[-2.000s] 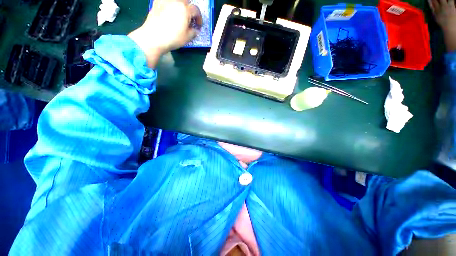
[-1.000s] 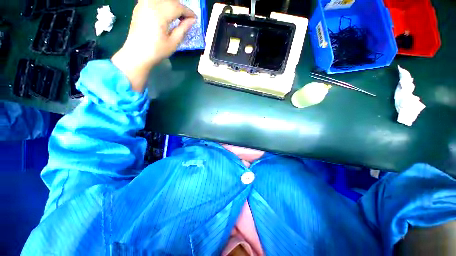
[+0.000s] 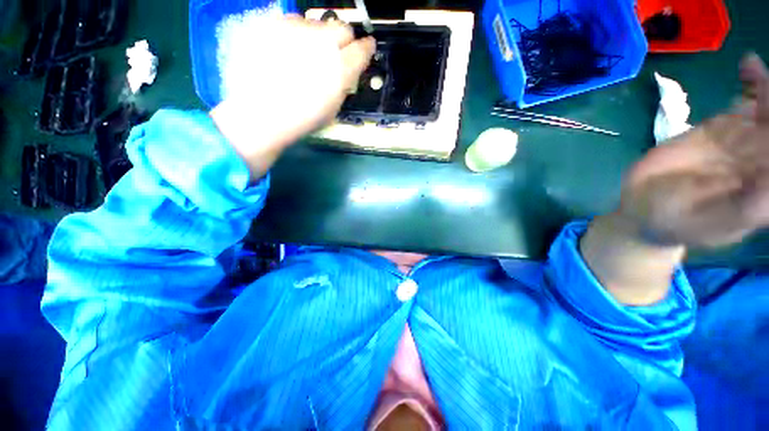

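Note:
A black housing [image 3: 413, 73] with two compartments sits in a cream-white fixture [image 3: 455, 88]. My left hand [image 3: 295, 76] is over the housing's left side, fingertips together at its left compartment. Whether they hold a small part is hidden. A pale round spot shows in that compartment; the rest there is partly covered by the fingers. My right hand [image 3: 704, 181] is blurred at the right, over the bench's front edge, fingers apart, with nothing visible in it. A pale yellow-green squeeze bottle [image 3: 492, 150] lies right of the fixture.
A blue bin [image 3: 202, 50] with white contents is behind my left hand. Another blue bin [image 3: 582, 80] holds black tangled parts, beside a red bin [image 3: 704, 25]. Tweezers [image 3: 561, 122] lie below. Crumpled tissues lie left [image 3: 141, 66] and right [image 3: 670, 109]. Black housings [image 3: 67, 97] stand at far left.
My left hand has moved right from the blue bin to the housing. My right hand has come into view at the right. The bench things appear shifted left in the view.

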